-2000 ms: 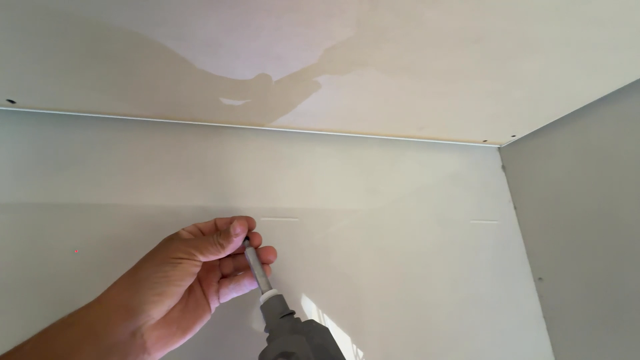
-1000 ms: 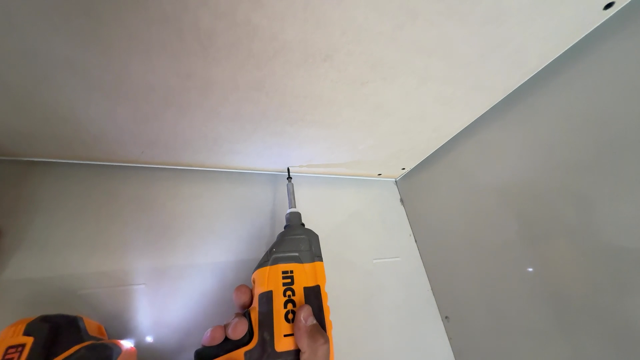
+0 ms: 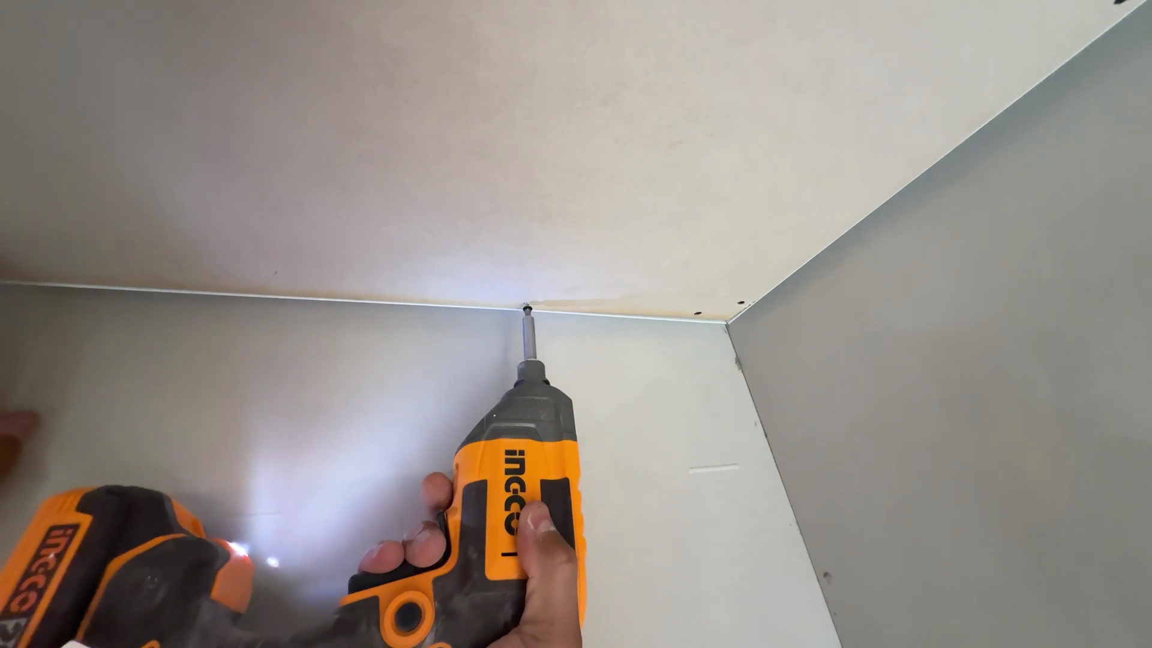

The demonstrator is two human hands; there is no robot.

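Note:
My right hand (image 3: 540,576) is wrapped around an orange and black Ingco cordless screwdriver (image 3: 517,504), thumb on its side and fingers by the trigger. Its steel bit holder (image 3: 529,335) points up at a dark screw (image 3: 527,308), which sits at the ceiling panel's edge, just by the seam with the wall. Hardly any of the screw shows below the panel. At the left edge, blurred fingertips of my left hand (image 3: 16,432) are partly in view near the wall; whether they hold anything cannot be seen.
The ceiling panel (image 3: 576,162) meets the back wall board (image 3: 648,405) and a grey side wall (image 3: 972,378) at a corner. Two dark screw heads (image 3: 719,308) sit near that corner. The tool's battery end (image 3: 99,558), with a lit lamp, extends to the lower left.
Two seconds ago my left hand was at the bit tip; it has moved away. The driver was raised to the ceiling edge, and the screw has since gone further into the panel.

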